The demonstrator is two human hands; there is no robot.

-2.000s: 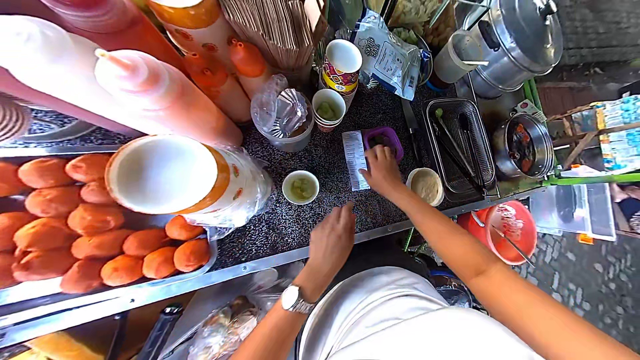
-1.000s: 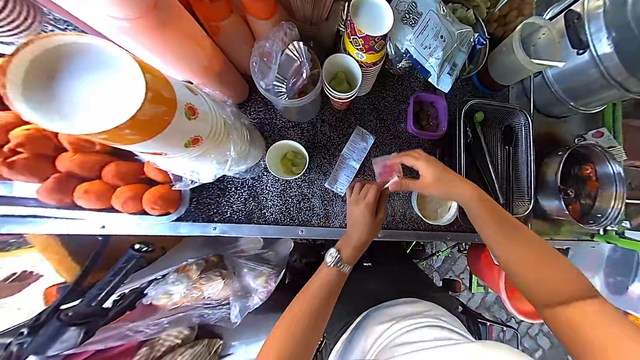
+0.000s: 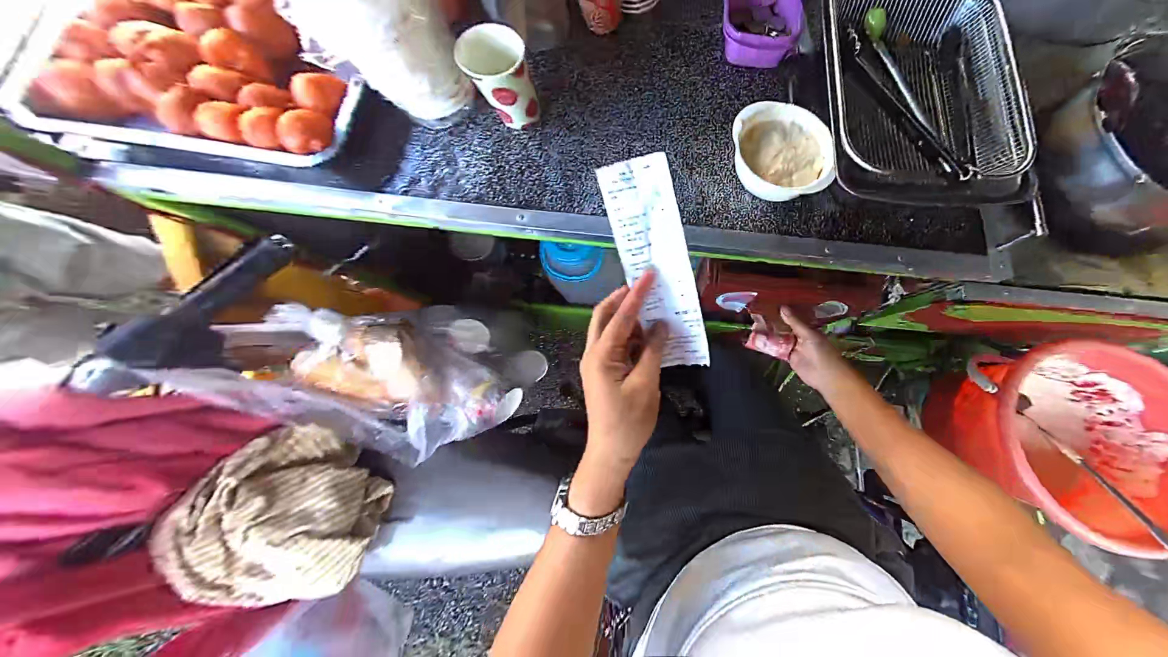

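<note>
My left hand (image 3: 625,374), with a metal-banded watch on its wrist, holds a long printed paper slip (image 3: 652,246) by its lower part. The slip's top end overlaps the front edge of the speckled counter. Below that edge and farther right, my right hand (image 3: 803,347) grips a small pinkish-red item (image 3: 769,340), perhaps folded paper or a banknote. A white bowl of pale paste (image 3: 783,151) sits on the counter above my right hand. Farther left stands a paper cup with red spots (image 3: 502,78).
At the upper left is a tray of orange battered balls (image 3: 219,87) beside plastic-wrapped stacked cups (image 3: 392,55). A purple container (image 3: 765,32) and a wire basket with tongs (image 3: 931,91) stand at the back right. Below hang plastic bags (image 3: 392,365); a red bucket (image 3: 995,411) is at right.
The paper slip, earlier lying on the counter, is now held in my left hand. My right hand has moved with the pinkish item to beyond the counter's front edge. The view has shifted down.
</note>
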